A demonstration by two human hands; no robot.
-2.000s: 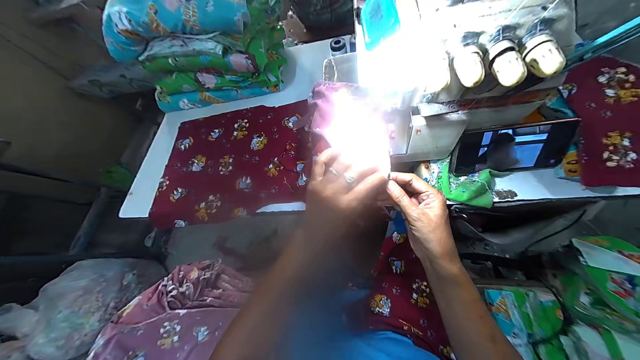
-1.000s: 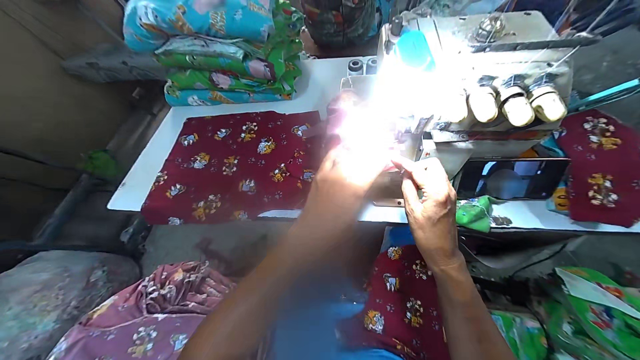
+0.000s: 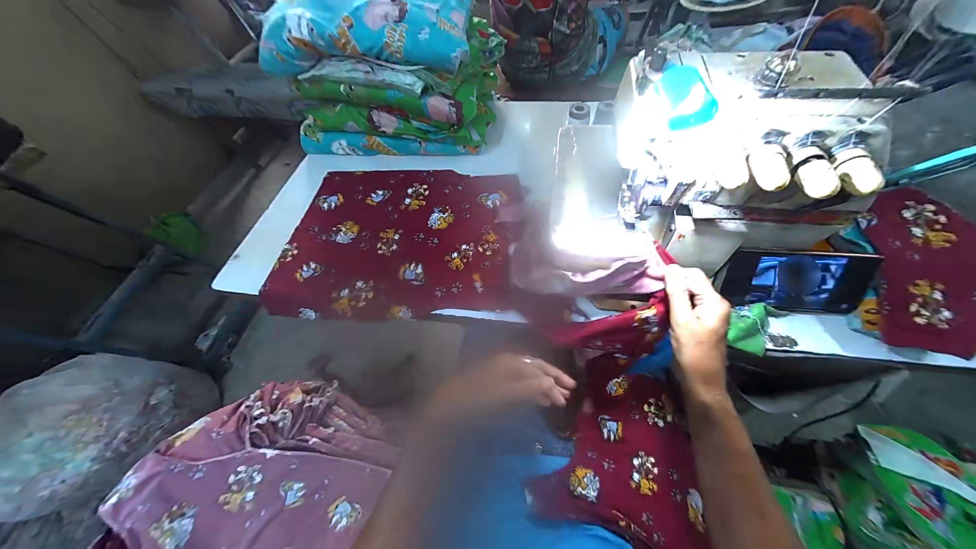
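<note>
My right hand (image 3: 698, 313) pinches the edge of a maroon printed fabric piece (image 3: 640, 435) just below the needle area of an overlock sewing machine (image 3: 755, 130). The fabric hangs from there into my lap, its pale pink underside folded up by the lit machine bed. My left hand (image 3: 526, 380), blurred, is over my lap in front of the table edge, fingers somewhat apart and holding nothing visible. Another maroon printed fabric (image 3: 396, 244) lies flat on the white table, left of the machine.
Folded blue and green printed fabrics (image 3: 389, 114) are stacked at the back left. Right of my right hand are a phone (image 3: 801, 280), a green cloth (image 3: 749, 328) and more maroon fabric (image 3: 926, 274). Pink printed fabric (image 3: 267, 473) is heaped lower left, near a plastic bag (image 3: 99, 435).
My left hand has left the lit machine bed and come down toward my lap. My right hand stays near the machine, with maroon fabric now plainly visible in its fingers.
</note>
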